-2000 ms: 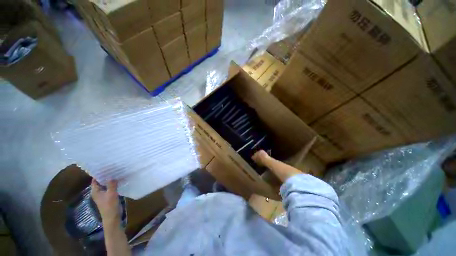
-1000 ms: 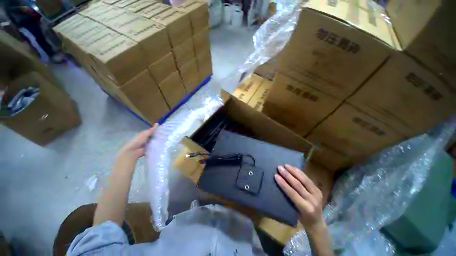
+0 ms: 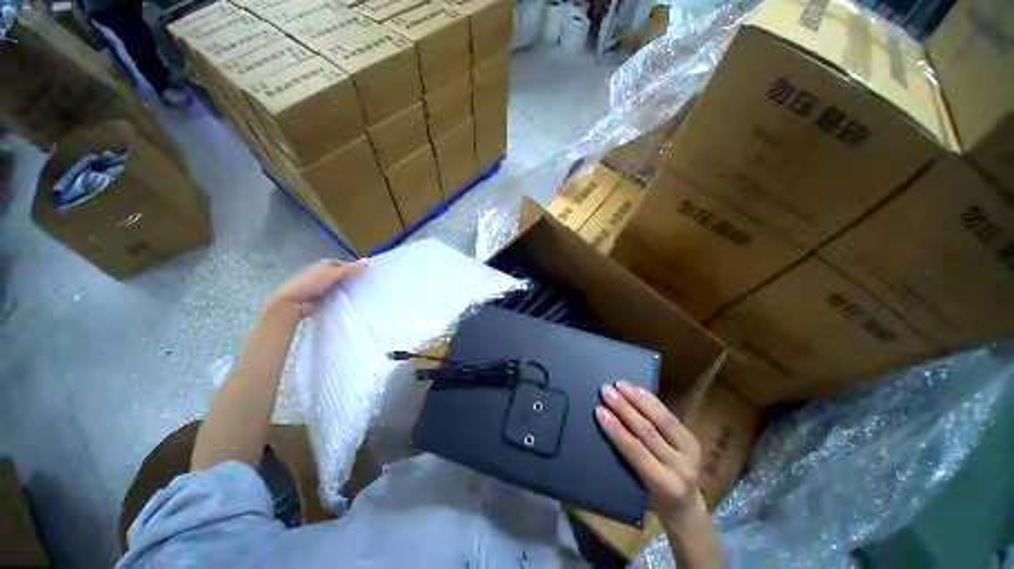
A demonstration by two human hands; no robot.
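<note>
My right hand holds a flat black item by its right end, fingers on top, above the open supply carton. A bundled black cord and a small square pad with two metal dots lie on its upper face. My left hand holds a white ribbed air-column bag by its upper left edge. The bag's right edge is beside the item's left end; I cannot tell if they touch. The supply carton shows more dark items on edge, partly hidden by the held one.
Collecting carton at lower left. Palletized cartons on a blue pallet ahead. A distant open carton at left; a person's legs behind. Stacked printed cartons at right, with stretch film and a green pack.
Since two seconds ago, my right hand has lifted the black item out of the supply carton. The bag has moved from the left towards it. In the last second, the bag has spread wider.
</note>
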